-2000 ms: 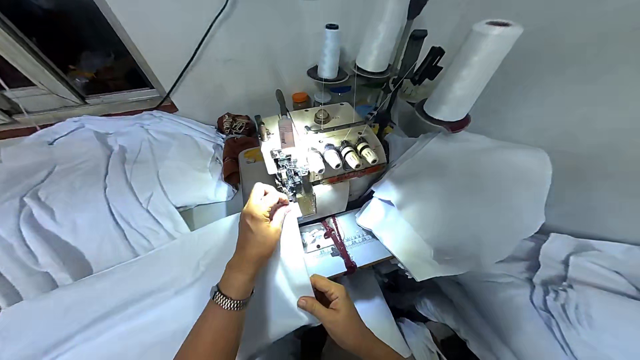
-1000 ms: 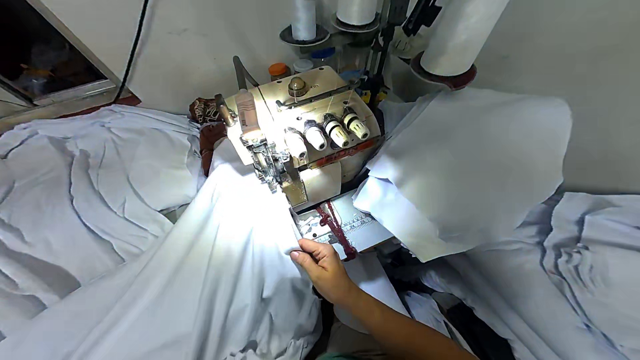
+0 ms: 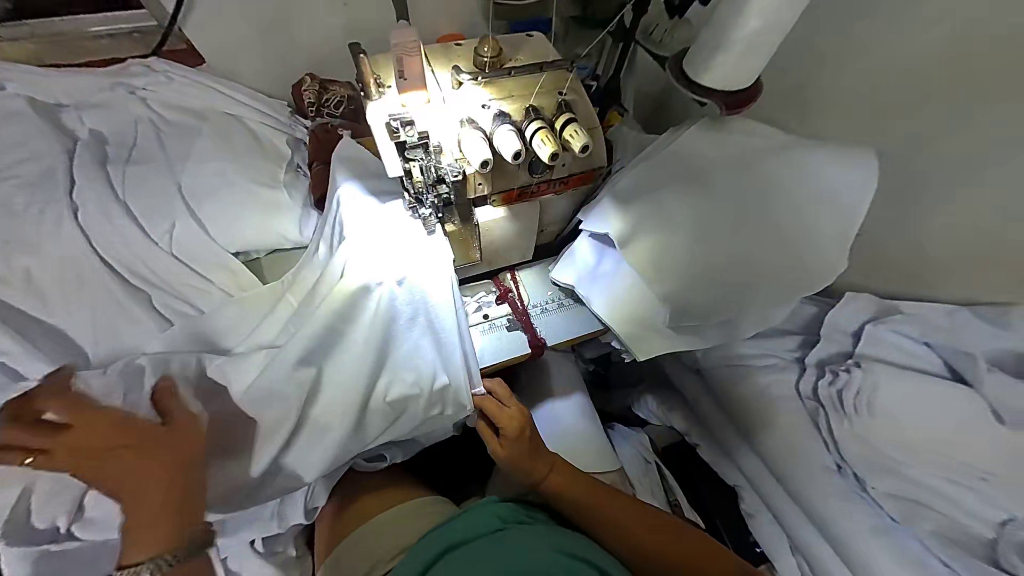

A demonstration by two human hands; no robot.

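An overlock sewing machine (image 3: 512,104), lit by its lamp, stands at the top centre. White fabric (image 3: 376,320) runs from beside its presser foot (image 3: 428,204) down over my lap and off to the left. Low in the view, my right hand (image 3: 512,428) pinches the fabric's right edge between thumb and fingers. My left hand (image 3: 120,448), slightly blurred and with its fingers apart, lies over the cloth at the lower left; a metal watch band shows at the wrist. Dark red cord (image 3: 520,312) is wrapped around the metal plate with ruler markings in front of the machine.
A pile of white fabric (image 3: 160,160) lies at the left. Cut white pieces (image 3: 736,232) lean right of the machine, beneath a large thread cone (image 3: 744,40). More folded white cloth (image 3: 920,416) fills the lower right. A dark red cloth (image 3: 324,152) sits left of the machine.
My left hand, near the needle two seconds ago and out of view one second ago, now shows at the lower left. The fabric was spread from the machine in between. My right hand still holds the edge.
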